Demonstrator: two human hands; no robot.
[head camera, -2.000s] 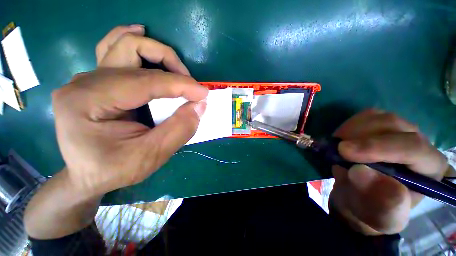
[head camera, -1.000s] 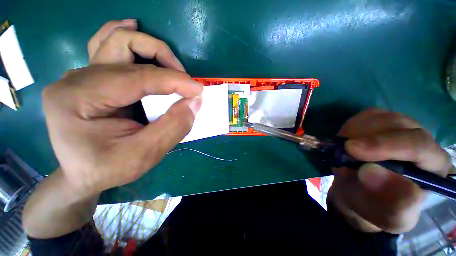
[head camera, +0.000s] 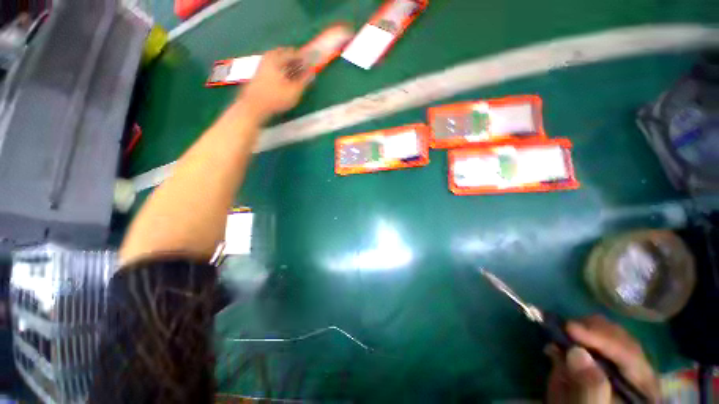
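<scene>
My left hand (head camera: 277, 81) is stretched far forward, blurred, with its fingers on the near end of an orange phone housing (head camera: 329, 46); the exact grip is hard to see. Another orange housing (head camera: 382, 33) with a white screen back lies to its right, and one more (head camera: 235, 70) lies left of the hand. My right hand (head camera: 603, 359), partly cut off by the bottom edge, holds the soldering iron (head camera: 516, 300). The iron's tip points up-left above the green mat, touching no housing. A thin solder wire (head camera: 292, 339) lies bent at the lower left.
Three orange housings (head camera: 508, 167) lie in the middle, below the pale strip (head camera: 355, 106). A round tip-cleaning tin (head camera: 603, 276) stands at right, with a dark fan-like device (head camera: 682, 130) beyond. A white screen module (head camera: 239, 232) lies beside my left forearm. A grey ribbed rack (head camera: 59, 316) is at left.
The view has shifted to the bench beyond. My left hand has moved from the near work area to far forward. The iron's tip has come away from the housing's board.
</scene>
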